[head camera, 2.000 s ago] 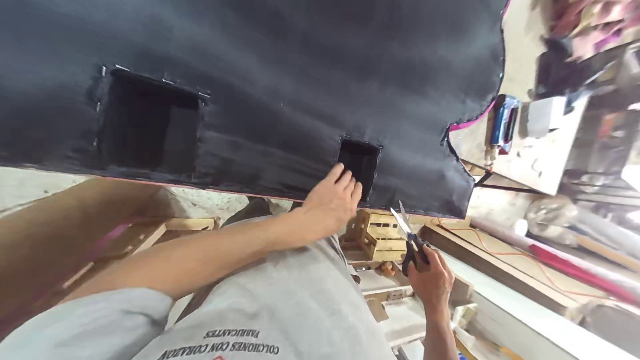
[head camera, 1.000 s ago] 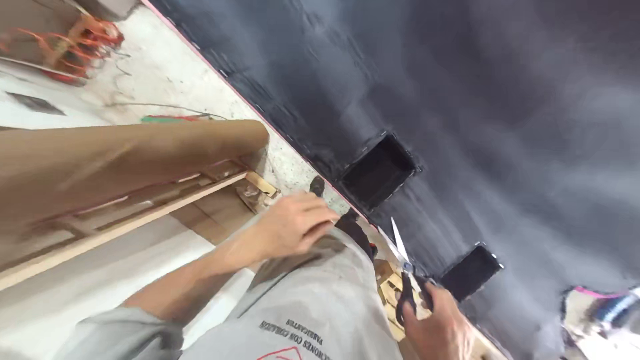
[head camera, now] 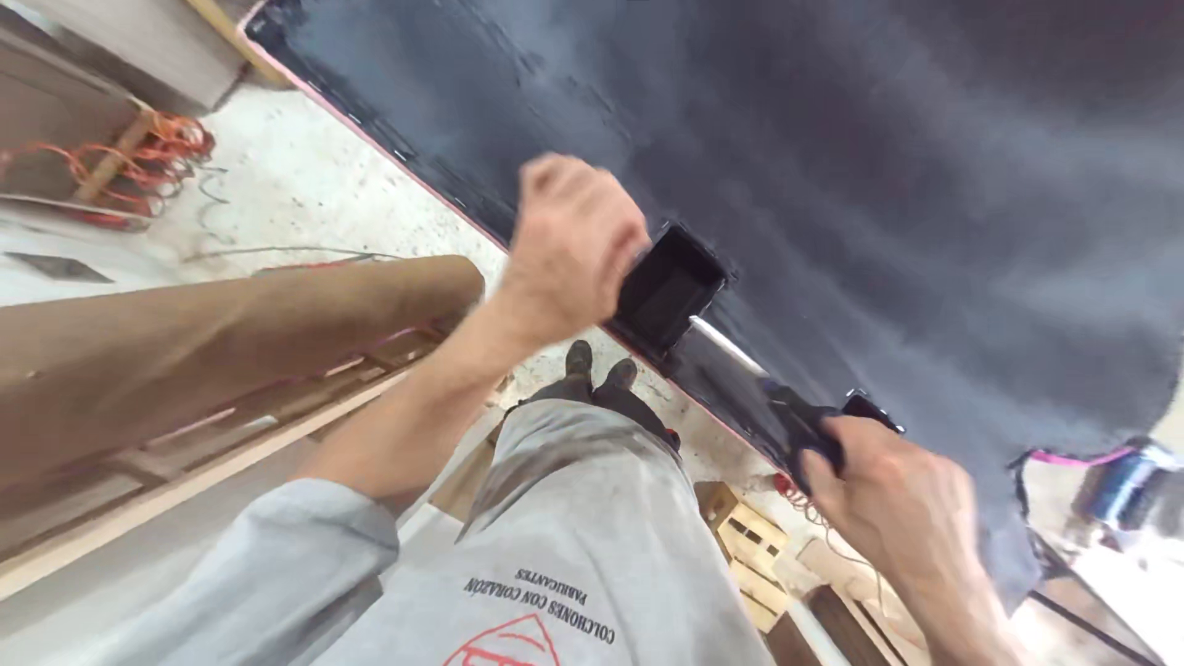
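Observation:
My right hand grips the dark handles of a pair of scissors; the blades lie together and point up-left over black fabric stapled across a large panel. My left hand is curled above the panel's near edge, beside a rectangular opening; blur hides whether its fingers pinch anything. Staples dot the rim of that opening. Just beyond my right hand a second, smaller-looking opening shows in part.
A brown-covered roll-shaped frame part on wooden slats lies to the left. Orange coiled hose rests at the upper left. Wooden crates stand below the panel. A blue tool or container, blurred, is at the far right. My shoes are on the floor.
The view has swung far to the left along the panel. My left hand has moved from near my body to over the panel's edge. The scissor blades, apart before, are now together.

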